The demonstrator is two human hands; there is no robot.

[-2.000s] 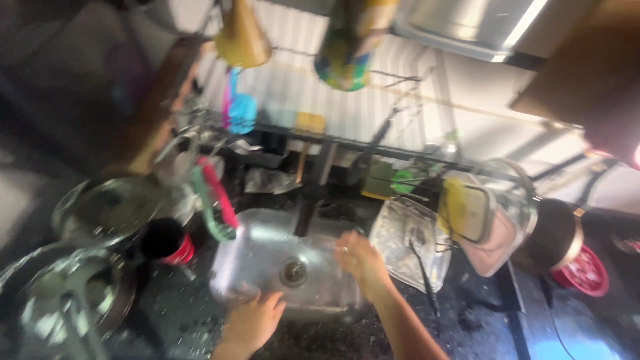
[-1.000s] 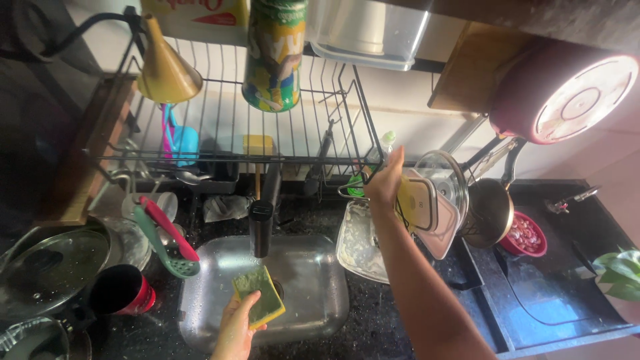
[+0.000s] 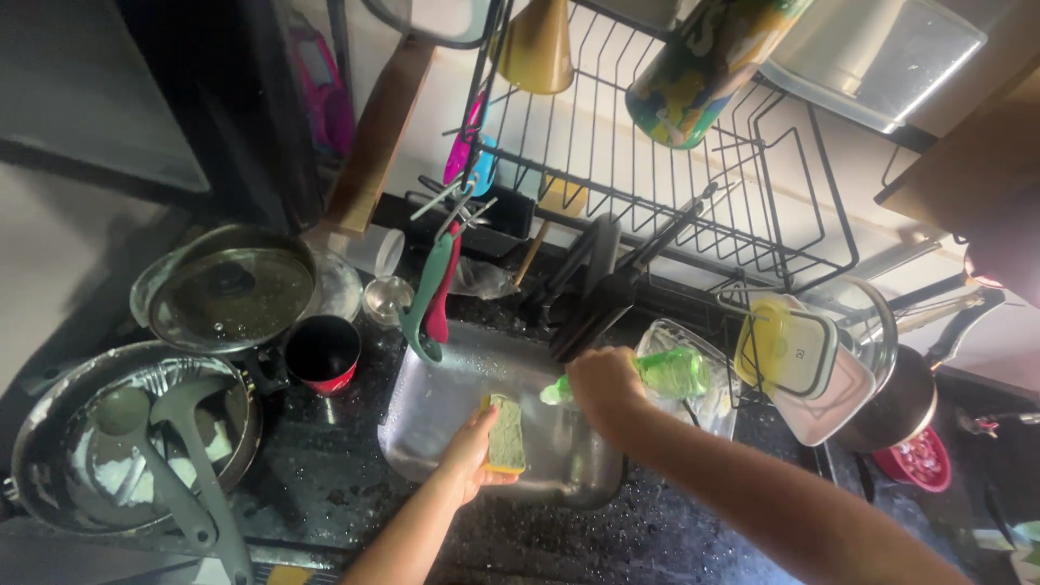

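Observation:
My left hand (image 3: 471, 455) holds a yellow and green sponge (image 3: 506, 435) over the stainless steel sink basin (image 3: 422, 382), its scouring side facing up. Above the basin's right part, my right hand (image 3: 608, 386) is wrapped around a green bottle (image 3: 673, 372). The bottle lies on its side in the grip, its pale tip pointing left toward the sponge. A gap remains between tip and sponge. Whether liquid comes out cannot be seen.
On the left stand a dirty pan (image 3: 49, 422) with grey utensils, a lidded pot (image 3: 231, 301) and a red and black cup (image 3: 323, 357). Green and red utensils hang over the basin from the wire rack (image 3: 691, 219). A plastic container (image 3: 719, 414) sits right of the sink.
My right hand was reaching up by the rack a second ago; now it is over the sink with the green bottle. The sponge appears in my left hand in both later frames. The view has turned.

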